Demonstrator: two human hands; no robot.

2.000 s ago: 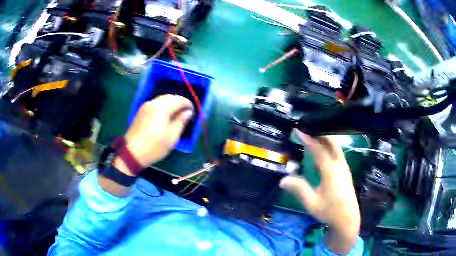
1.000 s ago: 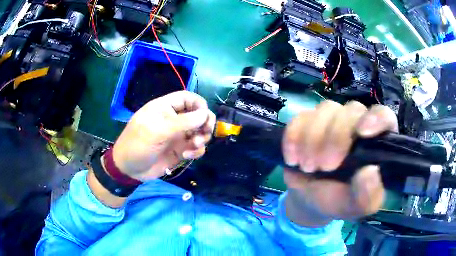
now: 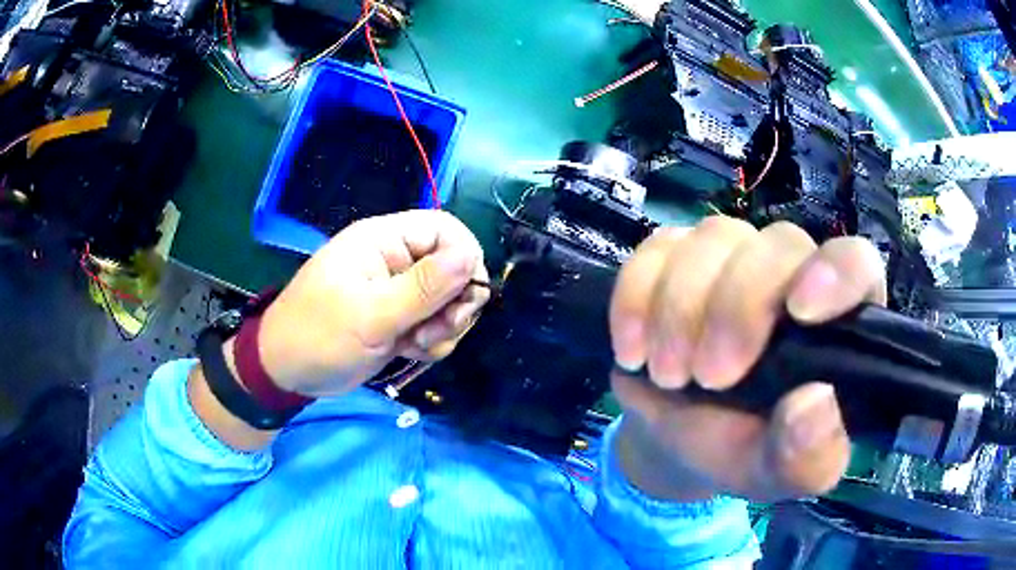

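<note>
My right hand (image 3: 724, 356) is wrapped around a thick black electric screwdriver (image 3: 891, 362) held sideways. Its tip end points left toward my other hand. My left hand (image 3: 384, 295) has its fingertips pinched together, with a tiny dark screw (image 3: 479, 282) at the fingertips, beside the screwdriver's tip end. A black boxy module (image 3: 524, 345) lies below and between both hands, partly hidden by them. Its round silvery-rimmed lens barrel (image 3: 602, 167) is at the far end. A blue bin (image 3: 271, 212) with dark contents stands beyond my left hand.
More black modules stand at the far left (image 3: 123, 123) and in a row at the right (image 3: 707, 106). Red and other loose wires (image 3: 384, 84) run over the bin's edge. A thin wire with a white plug (image 3: 618, 84) lies on the green mat (image 3: 513, 67).
My left hand has left the bin and now pinches a screw over the module. My right hand, open at first, has closed on the screwdriver and holds it over the module.
</note>
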